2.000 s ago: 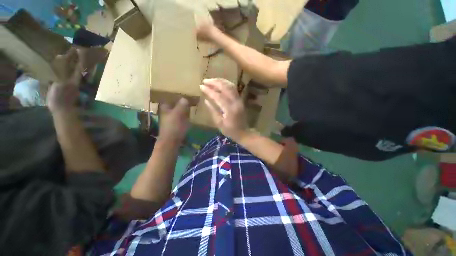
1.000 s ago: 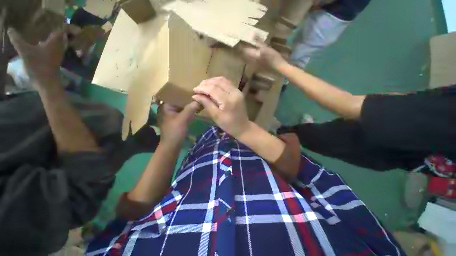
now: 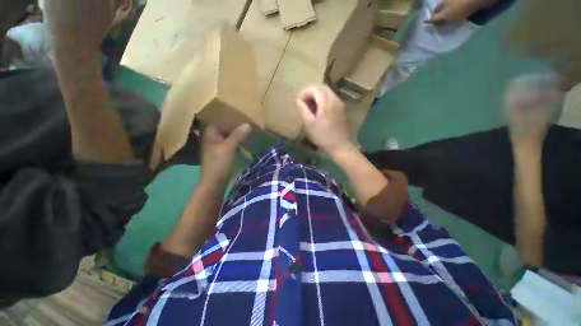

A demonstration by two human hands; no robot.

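Note:
A part-folded box (image 3: 239, 76) of brown cardboard stands in front of me, with a side flap (image 3: 175, 114) hanging down on its left. My left hand (image 3: 220, 143) grips its near end panel, thumb on the panel; the fingers are partly hidden. My right hand (image 3: 323, 118) is to the right of the box, off it, with fingers curled and a gap between thumb and forefinger. It holds nothing that I can see.
Large cartons (image 3: 290, 60) form the table, with cardboard pieces (image 3: 297, 11) at the far edge. An open carton (image 3: 369, 63) holding boxes is at the right. Other people's arms are close at left (image 3: 89, 102) and right (image 3: 530, 184); another hand (image 3: 451, 9) shows at the top.
My right hand has left the box panel and moved right. My left hand keeps its hold. The notched blank beyond the box is gone from there, and the neighbour's arm at right has swung away.

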